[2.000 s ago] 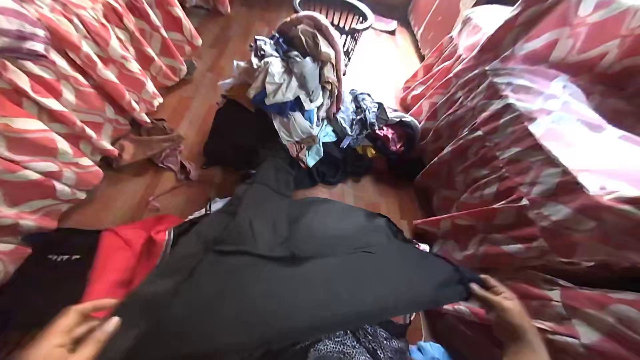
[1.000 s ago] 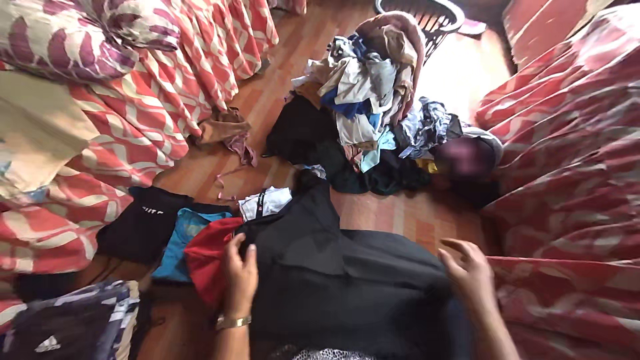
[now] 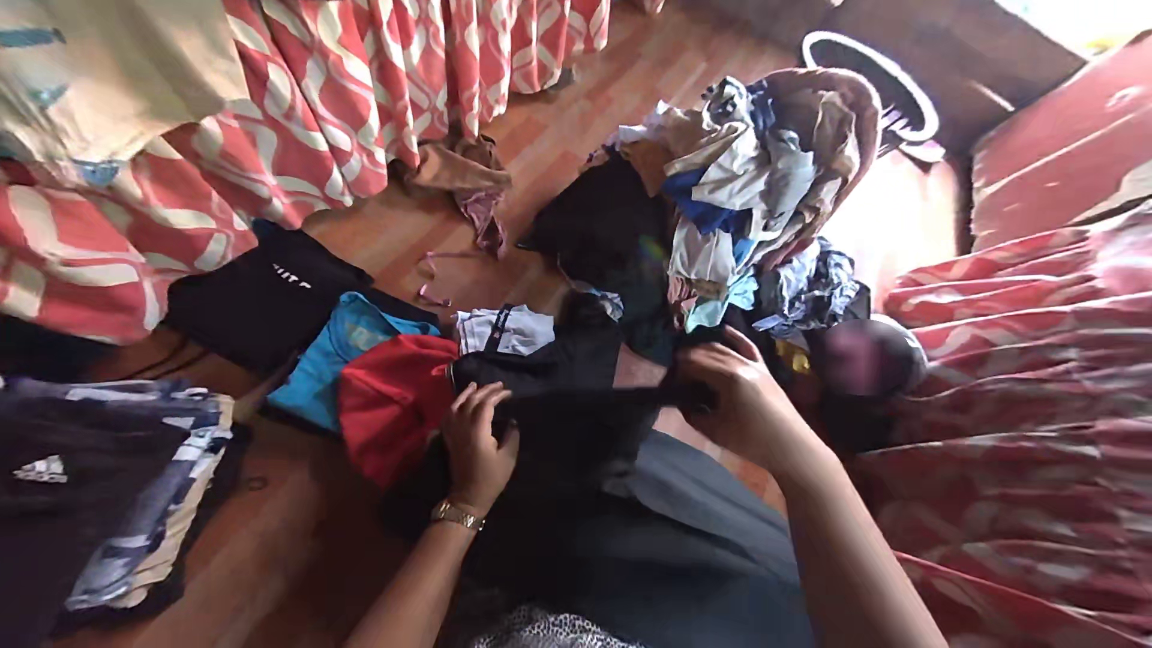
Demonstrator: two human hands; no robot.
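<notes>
A black garment (image 3: 576, 450) lies spread in front of me, its lower part looking dark grey in the light. My left hand (image 3: 481, 441) is on its left side, fingers bent at the edge of the cloth. My right hand (image 3: 729, 387) grips a bunched upper part of the black cloth, which is stretched in a narrow band between both hands. Just left of my left hand lies a red garment (image 3: 391, 400), partly over a blue garment (image 3: 346, 351). A folded white garment with a dark band (image 3: 526, 331) touches the black cloth's far edge.
A heap of mixed clothes (image 3: 756, 171) stands beyond my hands, before a laundry basket with a white rim (image 3: 927, 99). Black folded clothing (image 3: 270, 292) and a stack of folded clothes (image 3: 90, 486) are at left. Patterned red curtain-like cloth (image 3: 1017, 360) hangs on both sides.
The black garment, spread wide between my hands two seconds ago, is now partly folded over. My right hand has moved from its right side up to its far part and taken hold there.
</notes>
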